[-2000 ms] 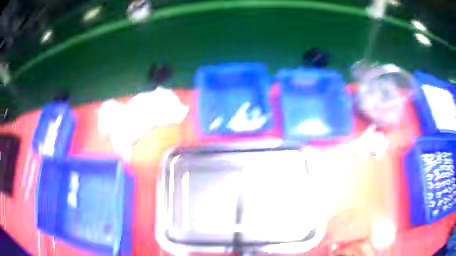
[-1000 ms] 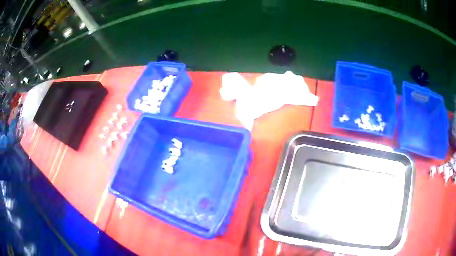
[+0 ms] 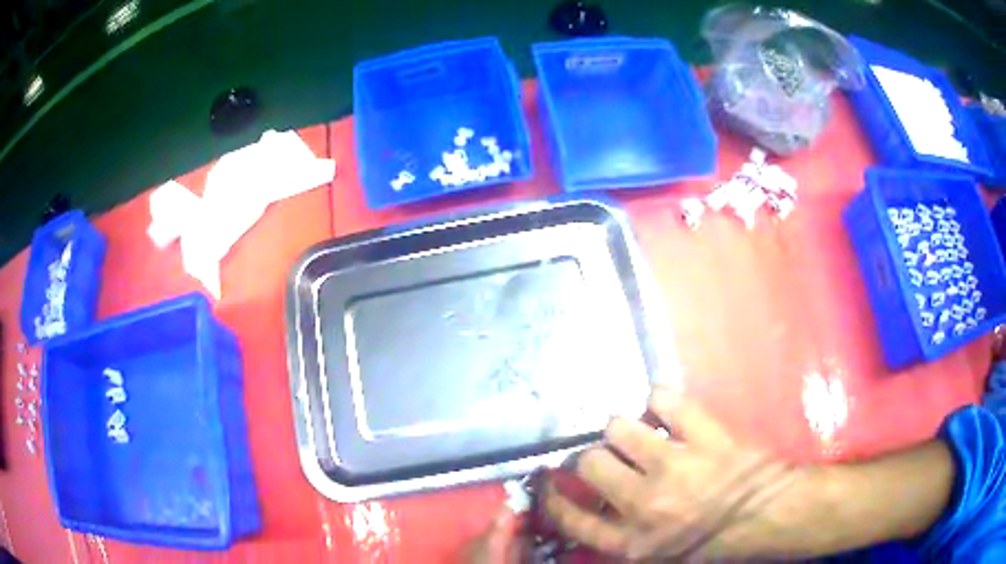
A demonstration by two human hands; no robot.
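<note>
The stainless steel tray lies in the middle, with tiny pieces on its bright floor. My right hand is bare and curled at the tray's front right corner. Something dark lies under its fingers, too blurred to name. My left hand is mostly cut off by the bottom edge. A small white part shows at its fingertip, apparently held. The two hands are close together in front of the tray. A loose pile of white parts lies beyond the tray at right.
A large blue bin with few white parts stands left. Two blue bins stand behind the tray, beside a clear plastic bag. A supply bin stands right. A white cloth lies back left.
The view has swung from the left side of the bench back to the tray and the right side. Both my hands now show at the bottom; one second ago neither was in view.
</note>
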